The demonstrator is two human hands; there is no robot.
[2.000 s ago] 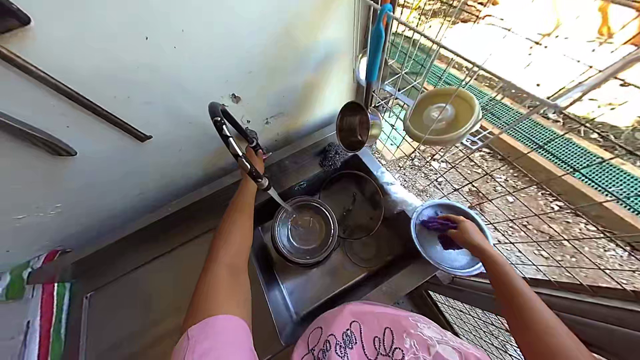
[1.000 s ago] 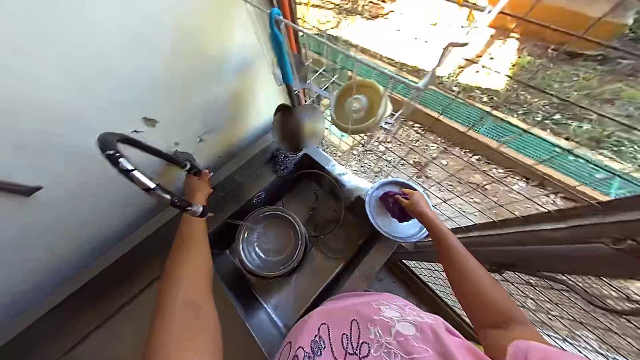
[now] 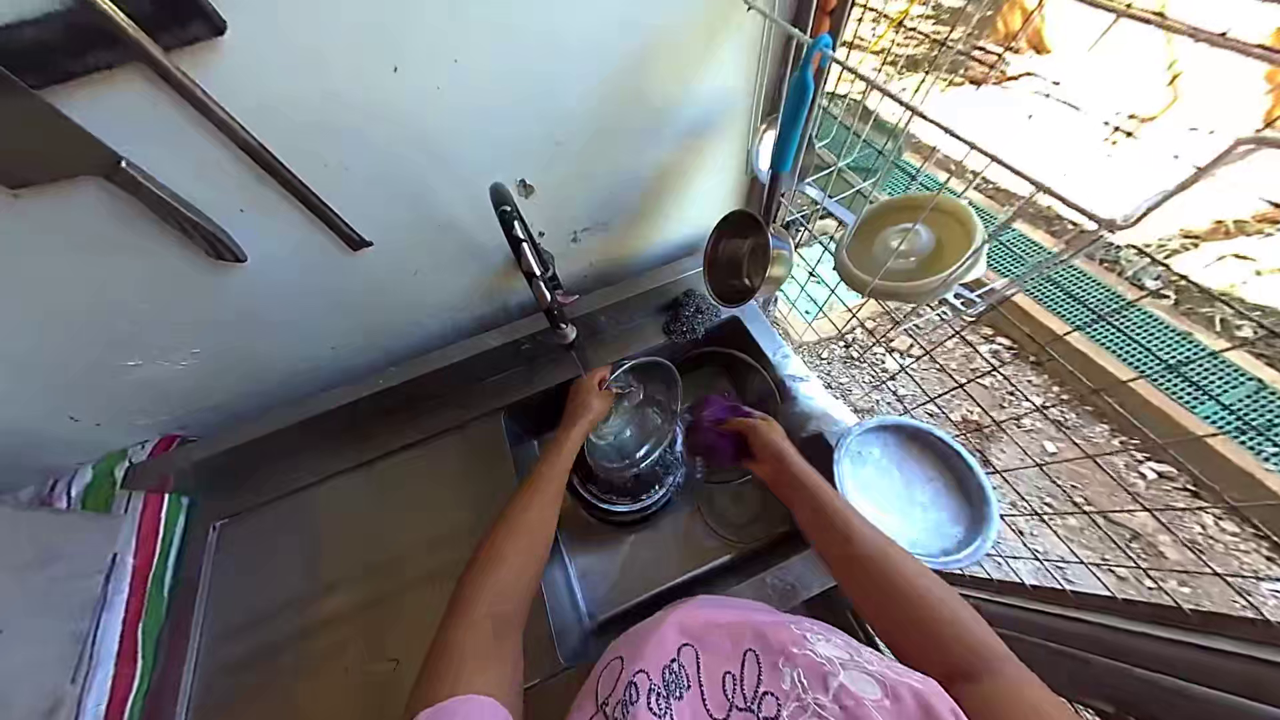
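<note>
My left hand [image 3: 588,402] grips the rim of a clear glass bowl [image 3: 632,428], tilted over a stack of round dishes [image 3: 625,500] in the metal sink [image 3: 640,585]. In my right hand [image 3: 760,440] is a bunched purple cloth or scrubber [image 3: 718,432], just right of the bowl. Below the right hand, a large clear round dish or lid [image 3: 745,512] lies in the sink. The black and silver faucet [image 3: 535,265] stands behind the left hand. A basin with whitish contents [image 3: 915,490] sits right of the sink.
A dark scouring pad [image 3: 692,315] lies on the sink's back ledge. A metal ladle or pot [image 3: 738,258] and a cream-coloured bowl [image 3: 910,245] hang by the wire mesh at right. A steel drainboard [image 3: 370,560] extends left, with a striped cloth [image 3: 140,570] beyond it.
My left hand has gone from the faucet to the glass bowl, now lifted and tilted. My right hand has moved left from the basin to the sink with the purple cloth or scrubber.
</note>
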